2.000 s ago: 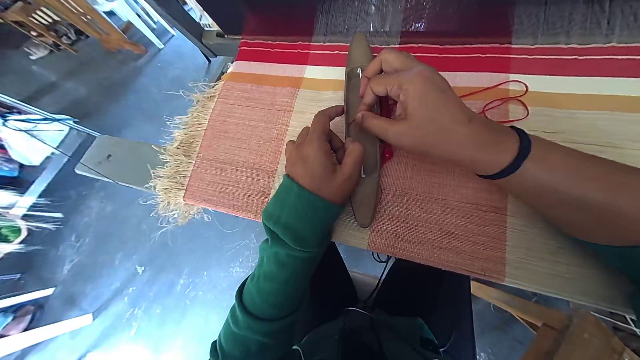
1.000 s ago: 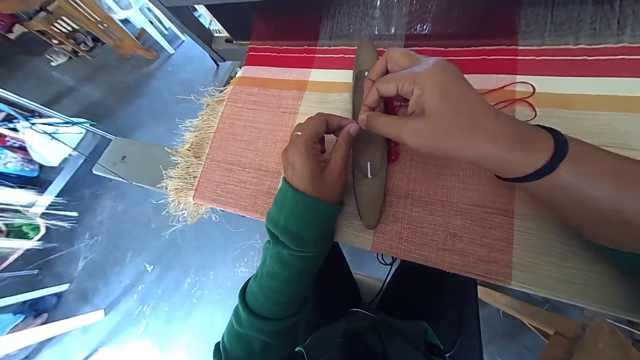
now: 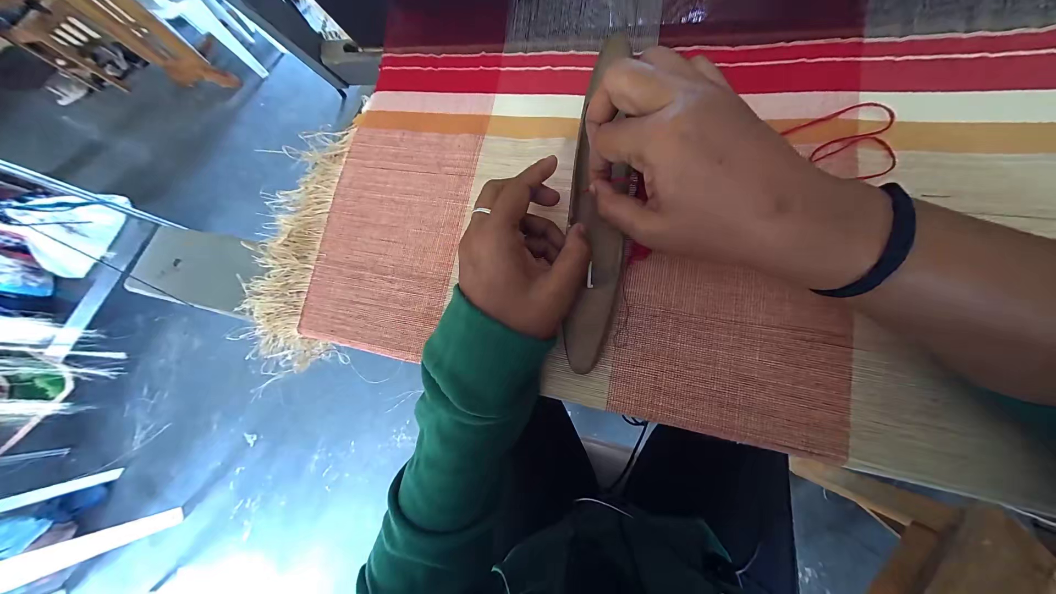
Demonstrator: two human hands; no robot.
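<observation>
A wooden weaving shuttle (image 3: 591,330) lies lengthwise away from me on the striped woven cloth (image 3: 726,355). My left hand (image 3: 520,247), with a ring on one finger, rests at the shuttle's left edge, its fingers curled and apart and its thumb touching the wood. Over the shuttle's upper half is my right hand (image 3: 701,157), thumb and fingertips pinched together; what is between them is too small to tell. Dark red yarn (image 3: 637,250) shows beside the shuttle, partly hidden under my right hand. A loop of red thread (image 3: 887,153) lies on the cloth near my right wrist.
Straw-coloured fringe (image 3: 289,272) hangs along the cloth's left edge. Dark warp threads (image 3: 742,16) run beyond the red stripes. A grey metal plate (image 3: 194,268) juts out at left, above the floor. Wooden beams (image 3: 949,528) stand at lower right, and wooden furniture (image 3: 140,41) at upper left.
My left fingers, which met the right fingertips over the shuttle one second ago, have drawn apart from them and opened somewhat. The right hand stays pinched over the shuttle.
</observation>
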